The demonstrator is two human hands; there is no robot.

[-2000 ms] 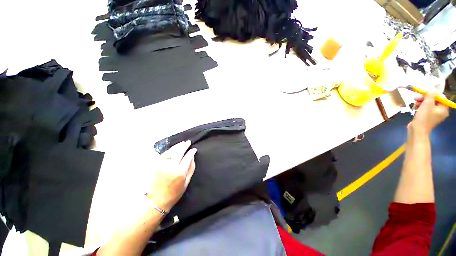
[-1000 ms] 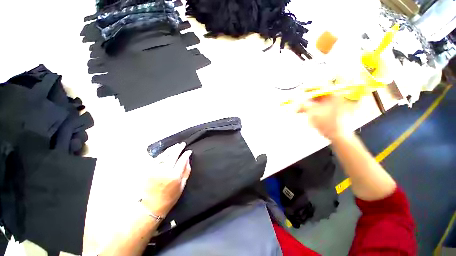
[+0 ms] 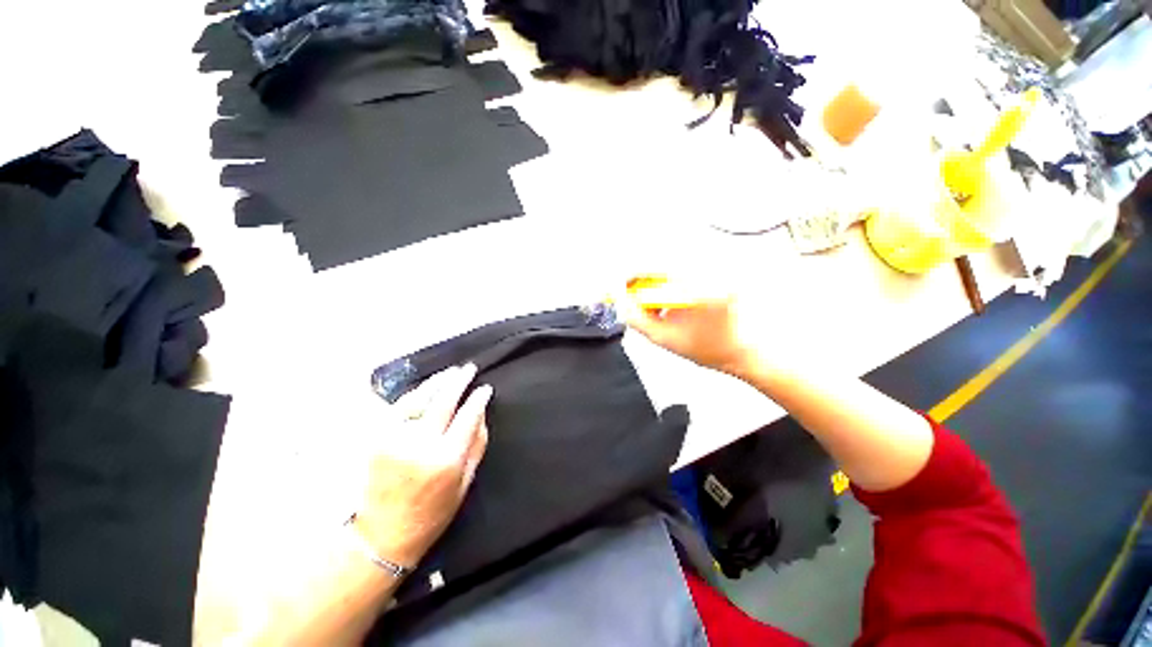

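Note:
A black panel (image 3: 556, 423) lies at the table's front edge, its near part against the apron. Its top band (image 3: 493, 335) has a shiny glue patch at the left end and another at the right end. My left hand (image 3: 436, 442) rests on the panel's left side, fingertips just below the band, holding it down. My right hand (image 3: 689, 331) is at the band's right end, closed on the yellow handle of the glue brush (image 3: 676, 295). The brush's bristles are hidden or too blurred to tell.
The glued stack (image 3: 392, 164) lies at top centre and a matt black pile (image 3: 114, 480) at left. Black strips (image 3: 632, 44) lie at the top. The yellow glue pot (image 3: 912, 240), an orange-brown block (image 3: 849, 114) and a greyish-green block (image 3: 819, 228) are at right.
My right hand has come left from beside the glue pot to the band's right end with the brush. A shiny patch now shows there. My left hand stays on the panel.

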